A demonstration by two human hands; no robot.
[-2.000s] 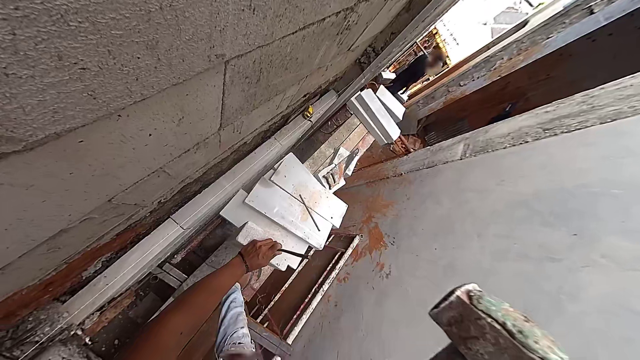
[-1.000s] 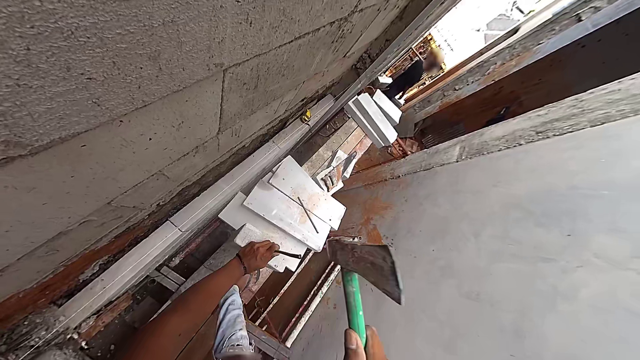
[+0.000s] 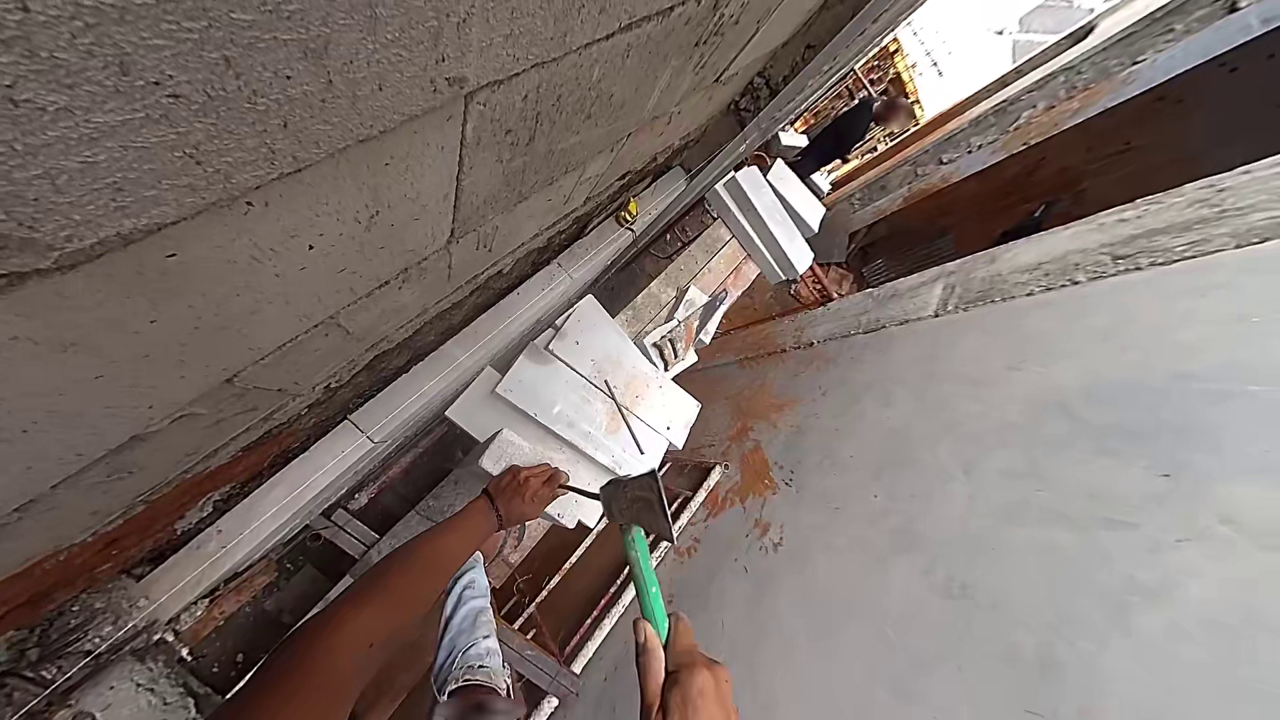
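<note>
My left hand (image 3: 527, 494) is closed around a thin dark metal rod (image 3: 580, 491), over the near edge of a pale block piece (image 3: 545, 465). My right hand (image 3: 685, 670) grips the green handle of a hatchet-like hammer (image 3: 640, 505); its broad metal head is at the right end of the rod, and whether they touch is unclear. Beyond my left hand lie several overlapping white slabs (image 3: 580, 400), with another thin rod (image 3: 625, 415) resting on top. What the far end of the held rod meets is hidden behind the hammer head.
A block wall (image 3: 350, 200) rises at the left, with a ledge of narrow blocks (image 3: 400, 400) and a yellow tape measure (image 3: 627, 212). Further off are stacked white blocks (image 3: 765, 220) and a person (image 3: 845, 130) bending. A grey wall (image 3: 980, 460) fills the right; a metal scaffold frame (image 3: 610, 610) is below.
The hammer has come up from the lower right and moved left to the rod. My left hand has stayed almost in place with the rod.
</note>
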